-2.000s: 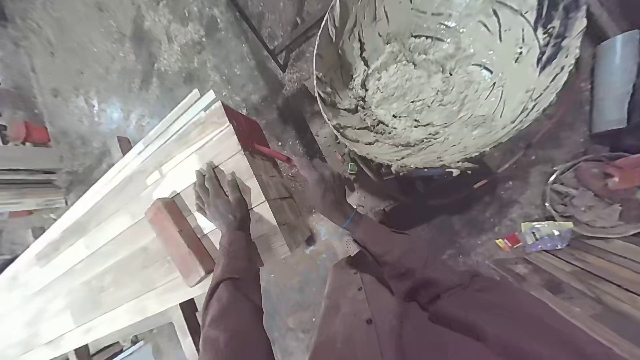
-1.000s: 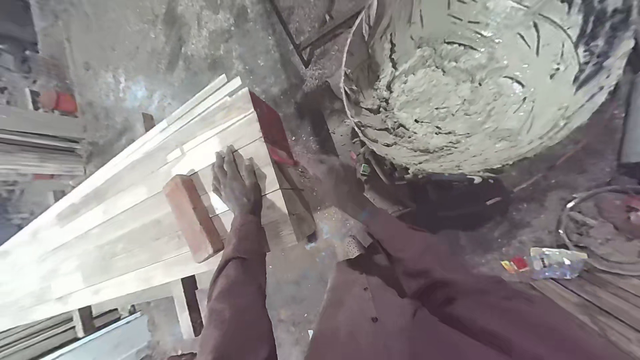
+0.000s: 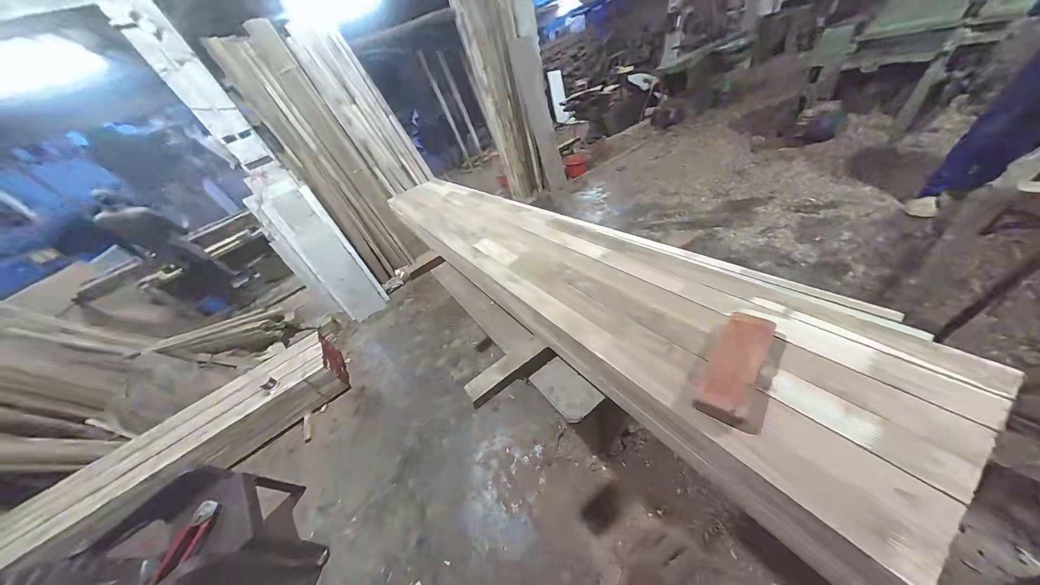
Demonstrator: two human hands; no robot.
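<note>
A reddish brick-shaped block lies flat on a long stack of pale wooden boards, toward the stack's near right end. The stack rests on wooden cross supports above the floor. Neither of my hands is in view, so what they hold or touch cannot be seen. At the lower left, a red-handled tool lies on a dark stand or seat; its exact kind is unclear.
Another board stack with a red-painted end lies at left. Tall planks lean behind, near a white post. A red bucket stands farther back. A person's dark-trousered leg shows at the right edge.
The view has swung far up and away. Before, my left hand lay on the boards by the block and my right held a red tool at the stack's end; both hands are now out of view.
</note>
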